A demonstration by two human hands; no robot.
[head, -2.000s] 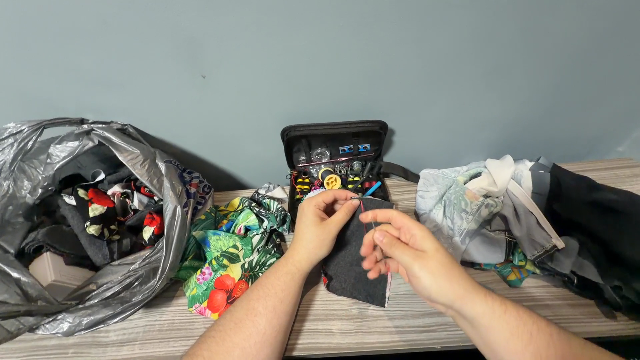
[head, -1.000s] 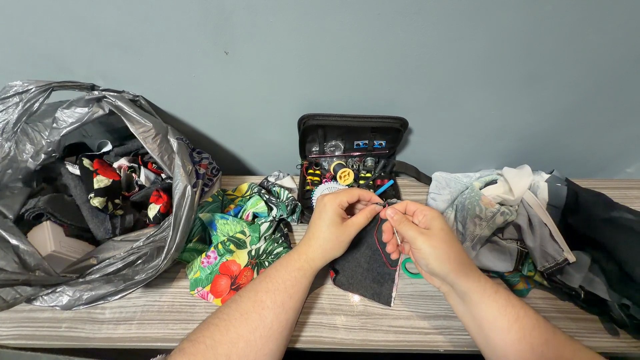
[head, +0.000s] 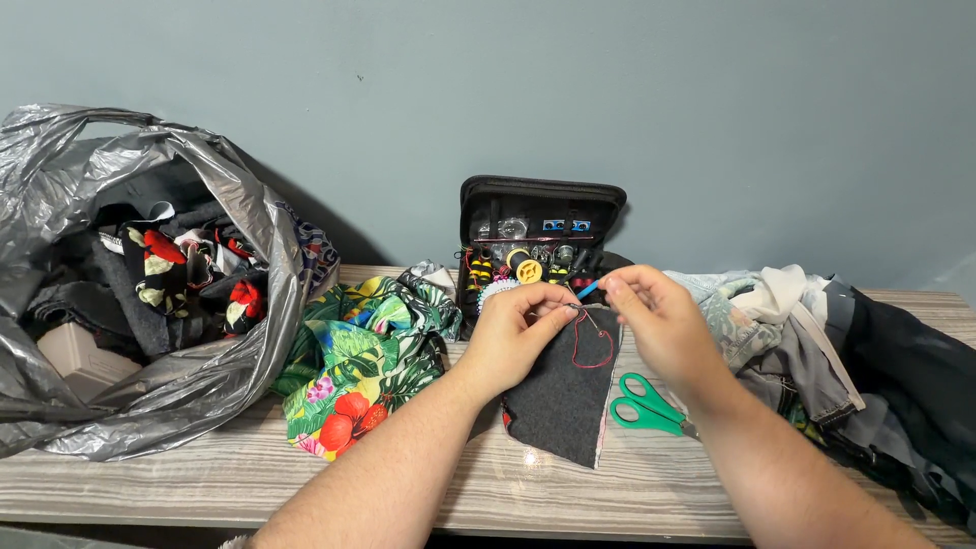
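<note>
My left hand (head: 526, 328) pinches the top edge of a dark grey piece of fabric (head: 560, 404), which hangs down over the table. A loop of red thread (head: 593, 366) lies against the fabric, with a needle (head: 593, 323) beside it. My right hand (head: 648, 313) is just right of the left one, its thumb and fingertips close together by a blue stick-like tool (head: 587, 290); whether they grip it, I cannot tell. Green-handled scissors (head: 646, 410) lie right of the fabric, their blades partly hidden by my right forearm.
An open black sewing kit (head: 543, 200) with a yellow spool (head: 526, 267) stands behind my hands. A grey plastic bag (head: 252, 335) of fabric scraps is at left, tropical-print cloth (head: 358, 358) beside it. Heaped garments (head: 793, 343) lie at right, on the wood-patterned table (head: 526, 488).
My right hand has shifted from the fabric's edge to beside the blue tool. The red thread loop and the green scissors show more fully now than one second ago.
</note>
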